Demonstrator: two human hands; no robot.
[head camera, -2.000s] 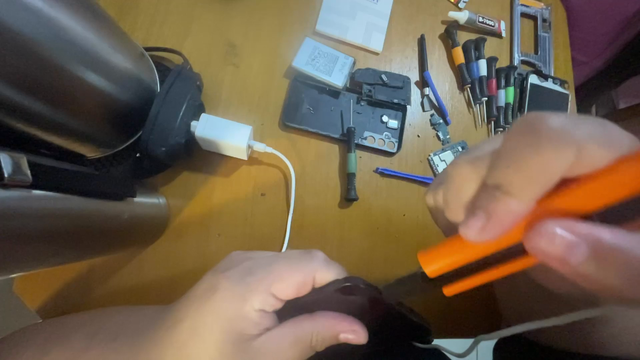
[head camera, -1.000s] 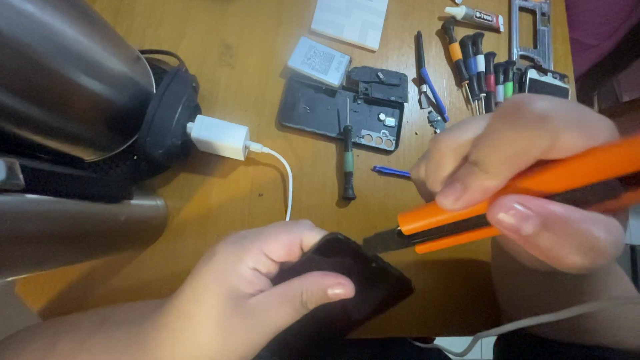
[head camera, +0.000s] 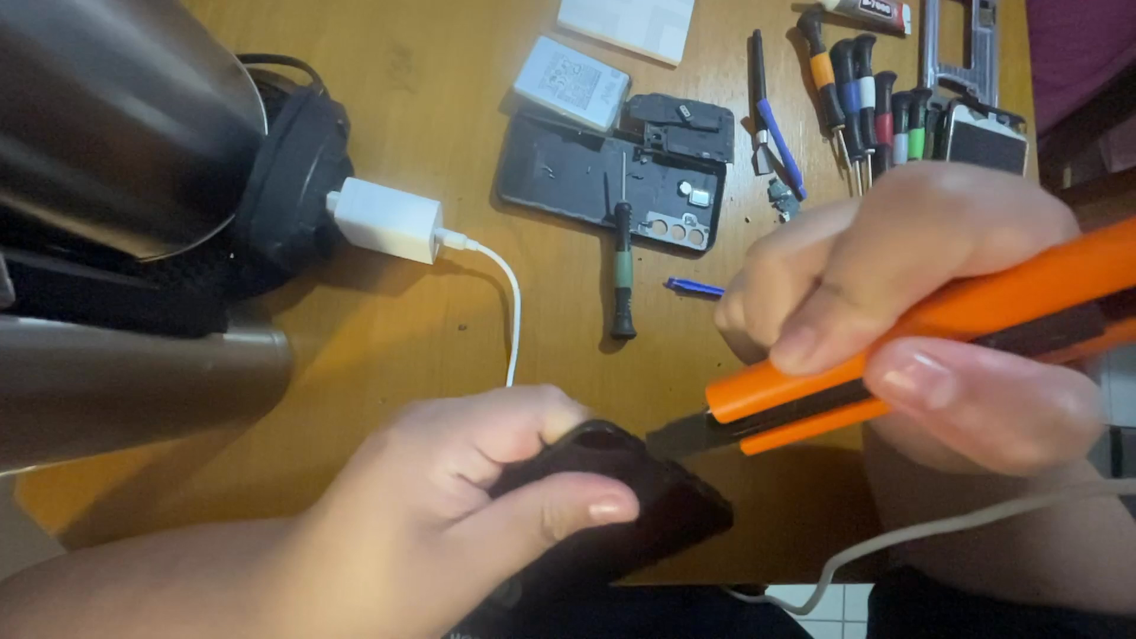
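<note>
My left hand (head camera: 479, 488) grips a dark smartphone (head camera: 657, 506) by one side, thumb across its flat face. My right hand (head camera: 905, 328) is closed around an orange and black utility knife (head camera: 799, 404). Its dark blade (head camera: 679, 437) points left and meets, or lies very close to, the phone's upper edge; exact contact cannot be told. Beyond the hands, a small green-banded screwdriver (head camera: 624, 266) lies with its shaft over an opened dark phone housing (head camera: 568, 164). A phone battery (head camera: 572, 84) rests on the housing's far edge.
At the back right lie several small screwdrivers (head camera: 856, 98), blue pry tools (head camera: 781, 146), a glue tube (head camera: 874, 13) and a metal phone frame (head camera: 958, 53). A white charger (head camera: 386, 219) with its cable and large metal vessels (head camera: 115, 115) stand left. A pale cable (head camera: 932, 532) crosses lower right.
From two seconds ago, the phone has turned and shows more of its dark face. The knife has moved left, and its blade has stayed by the phone's edge.
</note>
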